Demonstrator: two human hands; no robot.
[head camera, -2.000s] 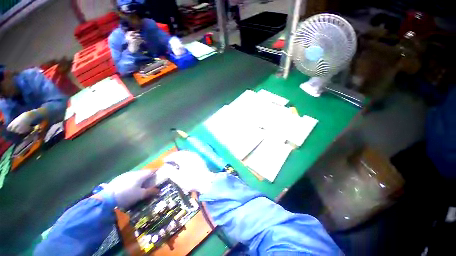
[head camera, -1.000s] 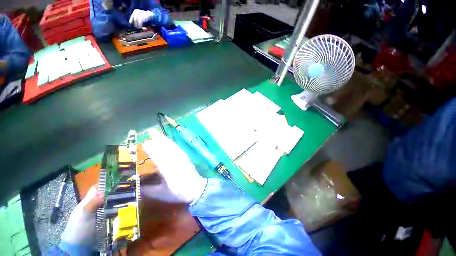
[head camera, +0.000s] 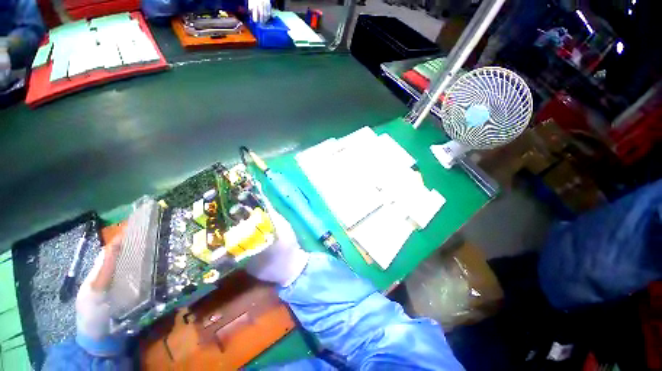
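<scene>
The circuit board (head camera: 196, 243), with yellow blocks and small cans, is held tilted above the orange-brown fixture (head camera: 225, 326). Its silver ribbed heatsink (head camera: 136, 253) is on the left side. My left hand (head camera: 96, 301), in a white glove with bare skin showing at the fingers, grips the heatsink side. My right hand (head camera: 279, 253), white-gloved, holds the right edge by the yellow blocks; its fingers are partly hidden by the board. Slots show in the fixture below. The blue electric screwdriver (head camera: 297, 203) lies on the green mat to the right.
A black screw tray (head camera: 22, 290) with a marker pen (head camera: 77, 253) is at the left. White sheets (head camera: 363, 188) lie right of the screwdriver, near a white fan (head camera: 486, 109). The dark green conveyor (head camera: 181, 116) runs behind; other workers' blue sleeves show beyond it.
The board was low at the fixture, then raised on edge; now it is turned so its component face shows. My view has shifted, and the fixture's slots are now visible.
</scene>
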